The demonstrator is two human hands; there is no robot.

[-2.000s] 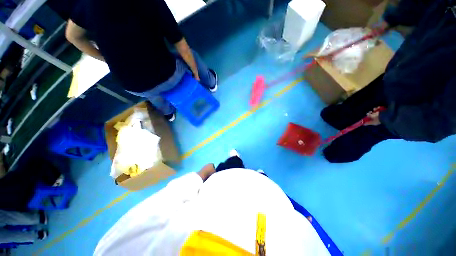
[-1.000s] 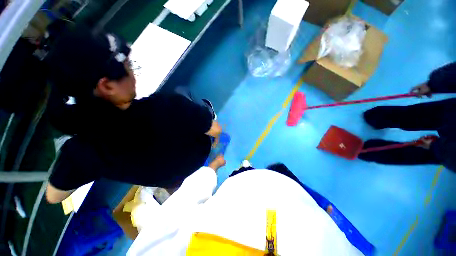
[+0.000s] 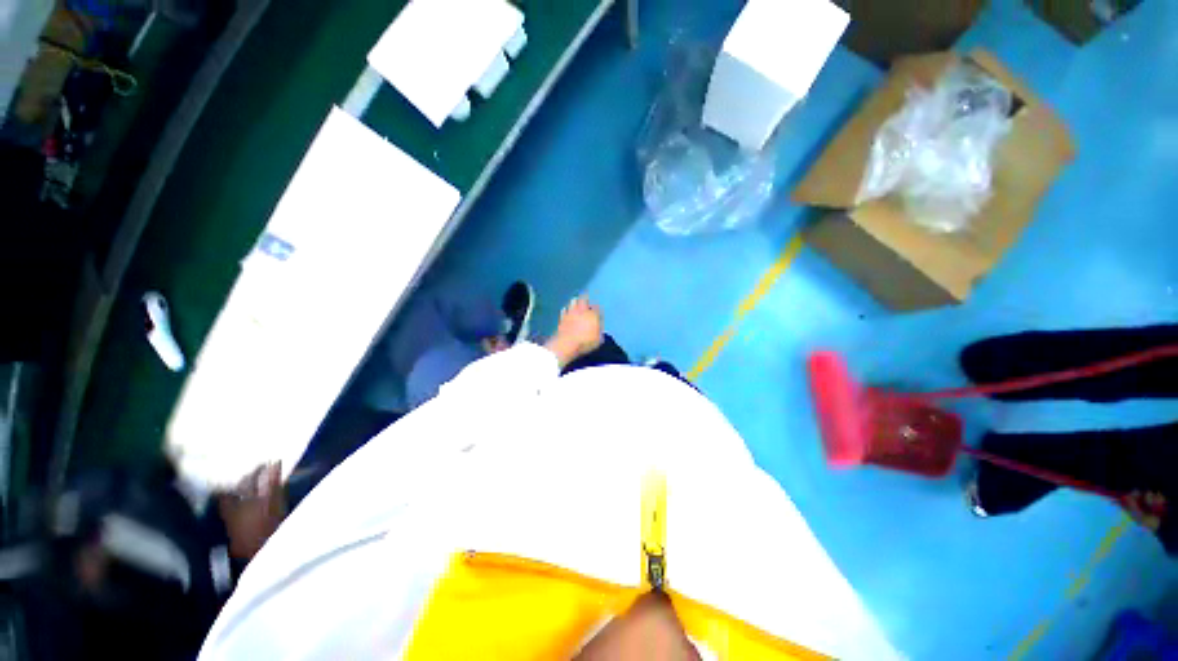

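My left hand (image 3: pixel 578 329) is small at the end of my white sleeve, near the picture's middle. Its fingers look loosely apart and I see nothing in it. My right hand is not in view. A long white work sheet (image 3: pixel 317 278) lies on the green bench to the left, with a small greyish mark or item (image 3: pixel 275 245) on it. Beyond its upper end sits a white blister tray or tray stack (image 3: pixel 446 52) with rounded pockets along its side. A small white part (image 3: pixel 162 331) lies on the green belt.
A blurred person in black (image 3: pixel 123 555) is at lower left, a hand at the sheet's end. A white block (image 3: pixel 775 71), clear plastic bag (image 3: pixel 704 181) and open carton (image 3: pixel 924 194) stand on the blue floor. At right, another person holds a red broom (image 3: pixel 837 407) and dustpan (image 3: pixel 915 433).
The view has shifted, showing more bench. The person in black has moved to lower left. My left hand is away from the blue stool, now out of view. The broom has met the dustpan.
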